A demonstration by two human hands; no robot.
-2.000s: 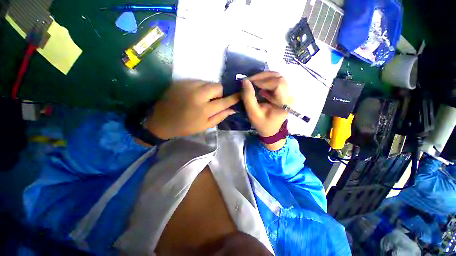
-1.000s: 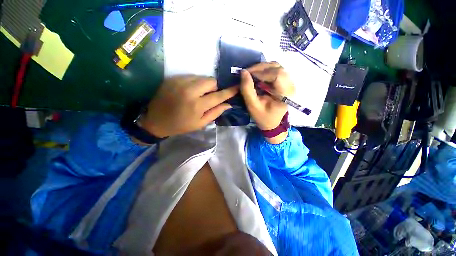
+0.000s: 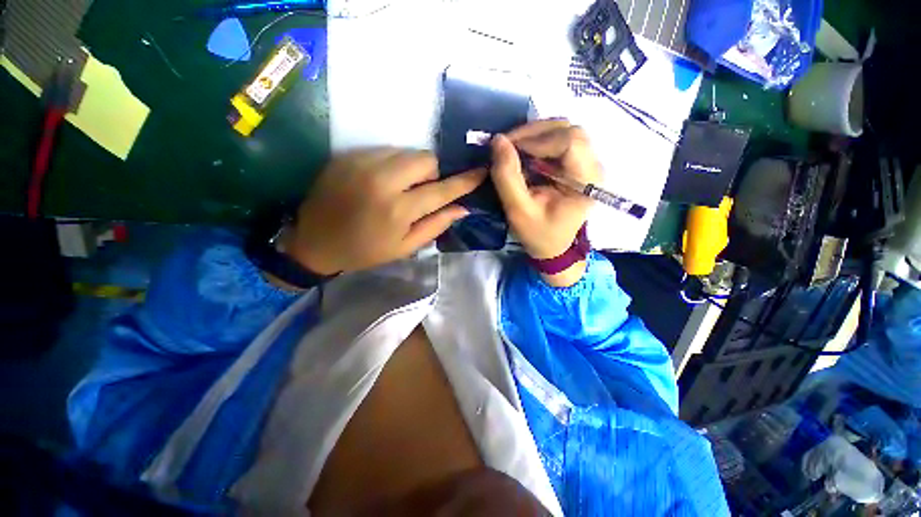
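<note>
A glossy black phone slab lies on the white sheet with a small white label on it. My left hand lies over its left edge with fingers extended across it; the hand presses on it, and I cannot tell a grip. My right hand holds a thin pen with a dark end pointing right. The pen's tip is hidden by the fingers beside the label. The slab's middle is partly covered by both hands.
Around the work are a mainboard cover, tweezers, a battery, a yellow screwdriver and a blue bin. On the left are a yellow-labelled tube, a blue pick and red-handled tool. A black tray sits right.
The view has shifted slightly. My right hand and the pen have moved a little to the right and the pen's angle has changed slightly. My left hand stays on the slab.
</note>
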